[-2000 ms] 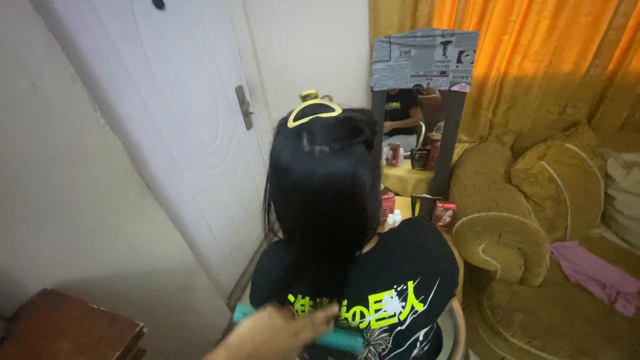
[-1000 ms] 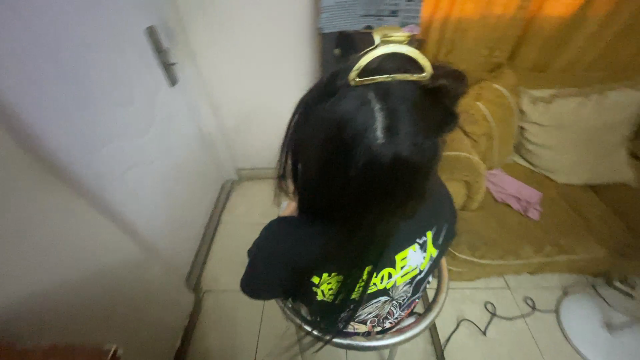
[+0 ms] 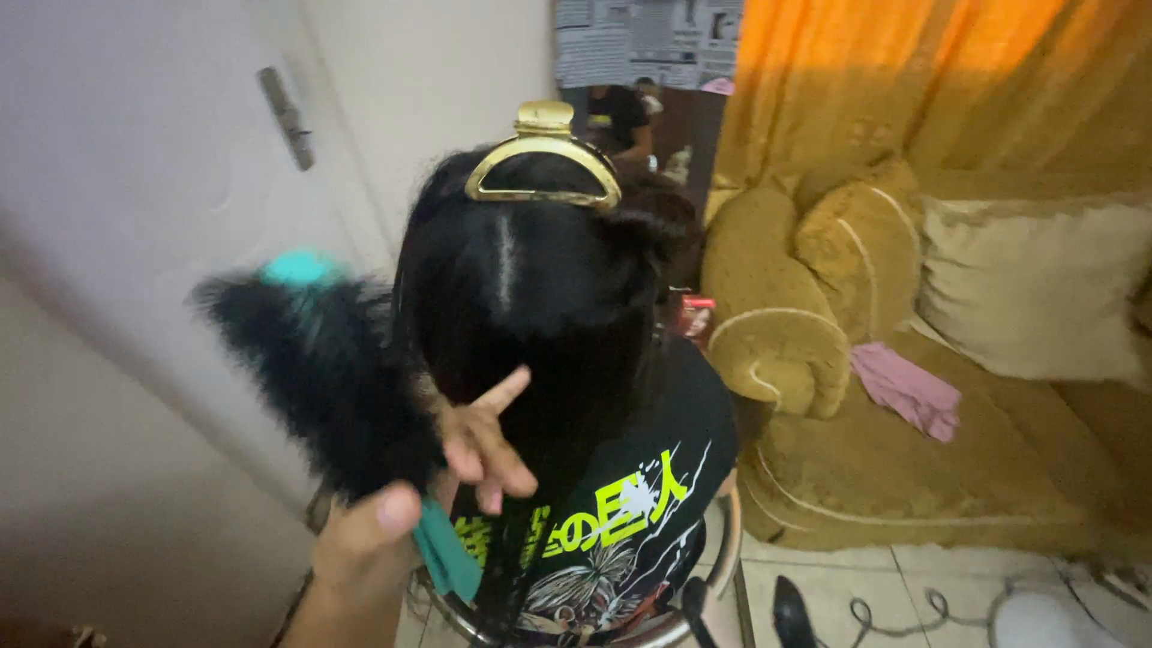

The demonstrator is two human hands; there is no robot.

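My left hand [image 3: 382, 531] is at the lower left, closed around a teal brush [image 3: 450, 549] with dark bristles or hair over its upper part. Its thumb is on the near side; some fingers are spread on the far side, in front of the long black hair [image 3: 540, 360] of a seated person. The brush's teal tip shows left of the head. A gold claw clip [image 3: 544, 171] sits high in the hair, above a pale parting line. Two dark, blurred tips [image 3: 792, 614] of a tool poke in at the bottom edge, right of the stool. My right hand is out of view.
The person sits on a round metal-rimmed stool [image 3: 731, 540]. A white door [image 3: 180, 180] is close on the left. A mirror [image 3: 670, 135] partly covered with newspaper stands ahead. At right are a brown sofa [image 3: 900, 477], a pink cloth [image 3: 907, 389] and a looping cable [image 3: 940, 612] on the floor.
No hand showed one second ago; my left hand and the brush have come up beside the hair. Two seconds ago, a hand and a teal thing were low at the person's back.
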